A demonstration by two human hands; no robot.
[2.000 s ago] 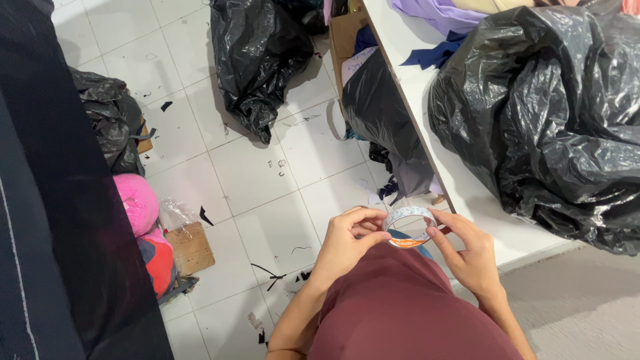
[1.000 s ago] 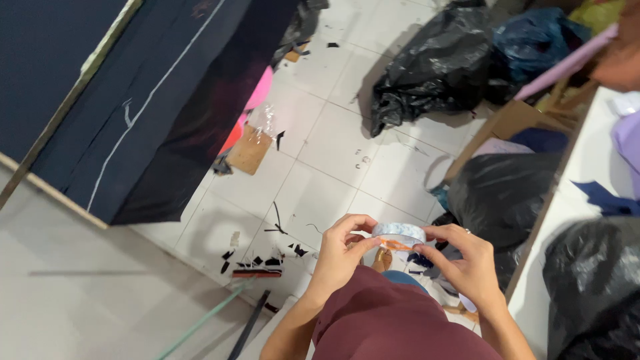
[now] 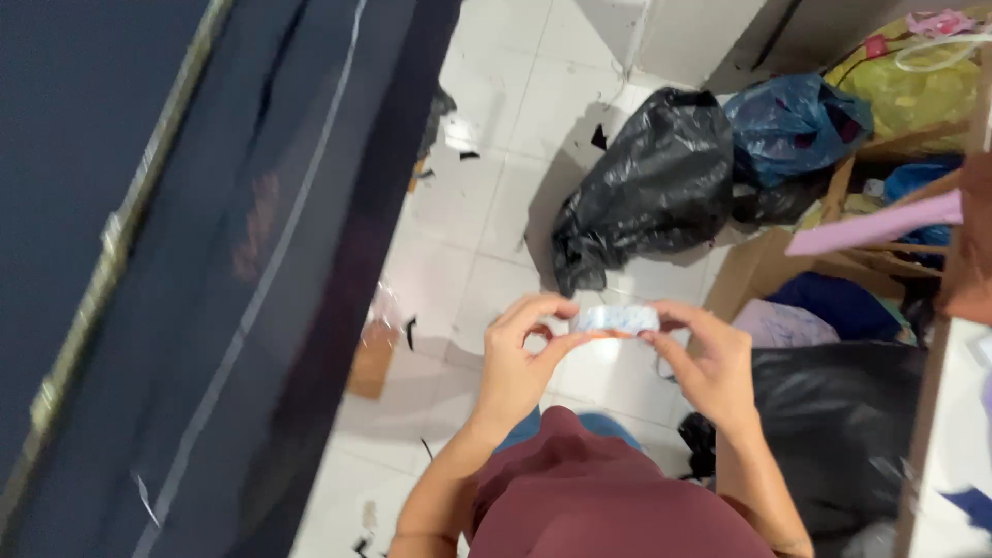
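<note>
A roll of whitish tape with blue marks [image 3: 618,318] and an orange edge is held level in front of my body, over the tiled floor. My left hand [image 3: 531,353] pinches its left side between thumb and fingers. On its right side, my right hand [image 3: 701,356] holds it in the same way. To the left of my hands lies dark navy fabric [image 3: 310,310] with a white line along it and a long, narrow strip [image 3: 116,232] across it.
Black plastic bags [image 3: 659,186] and a blue bag [image 3: 798,124] stand on the floor ahead. At the right are a cardboard box [image 3: 744,271], another black bag [image 3: 845,418] and a white table [image 3: 949,434]. Fabric scraps and a cardboard piece [image 3: 374,360] lie on the floor.
The view has swung toward the dark fabric. Both hands have kept hold of the roll, which showed its ring opening two seconds ago and now shows mostly its outer side.
</note>
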